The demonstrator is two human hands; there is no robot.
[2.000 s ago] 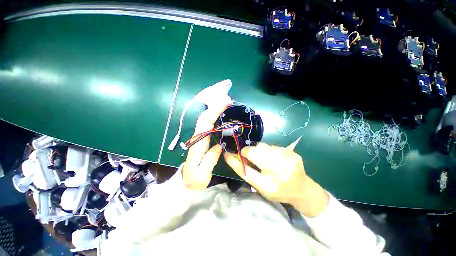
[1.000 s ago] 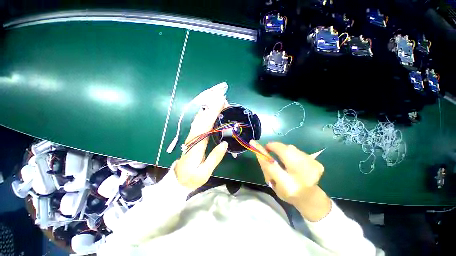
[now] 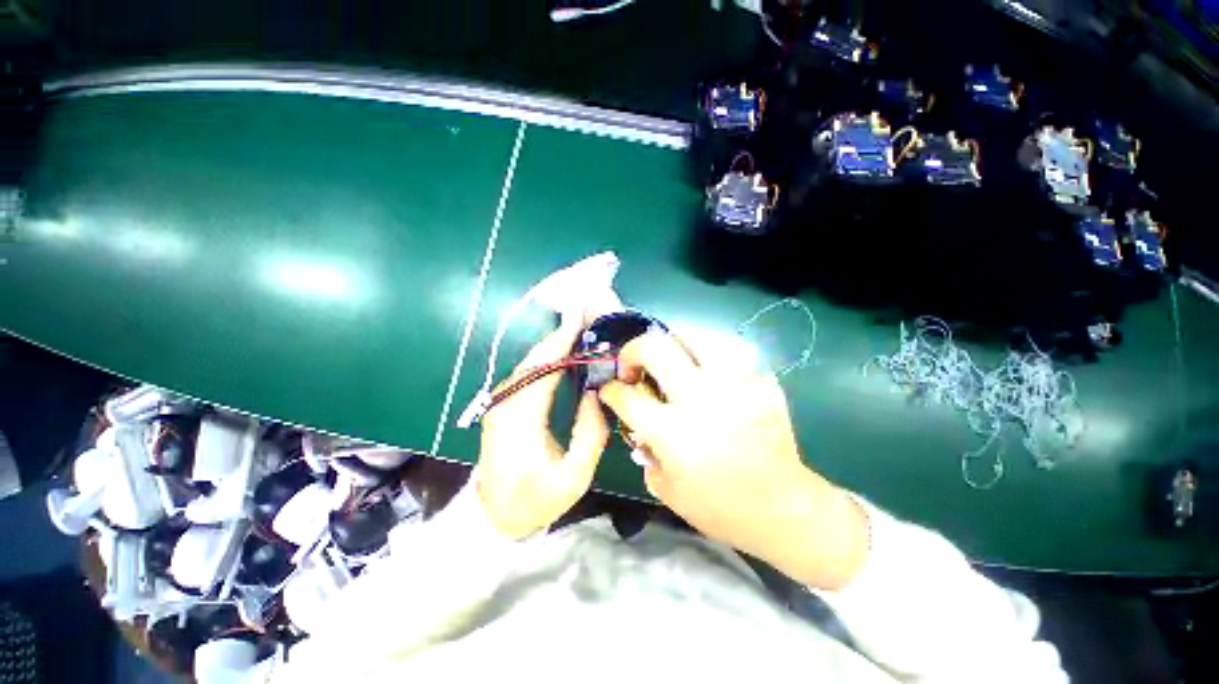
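Note:
The white camera housing (image 3: 583, 281) with its round black cup (image 3: 618, 329) is held over the front part of the green bench. My left hand (image 3: 528, 448) grips it from the left and below. My right hand (image 3: 715, 421) covers the cup's right side, its thumb and fingertips at the cup's opening; what they pinch is hidden. Red and dark wire leads (image 3: 546, 373) run out of the cup to the left over my left hand, ending in white plug connectors (image 3: 471, 412). The white tail cable (image 3: 497, 334) curves down left of the housing. No tool shows clearly.
Camera board modules (image 3: 862, 144) lie on a dark area at the upper right. A loose tangle of thin leads (image 3: 1023, 388) lies right on the green bench (image 3: 267, 348), with a single loop (image 3: 807, 331) nearer. Waiting camera units (image 3: 201, 494) are piled below the left bench edge.
My right hand has moved left from beside the cup onto its opening and now covers much of it. The slim pointed tool and the red-yellow leads at the right hand are no longer visible.

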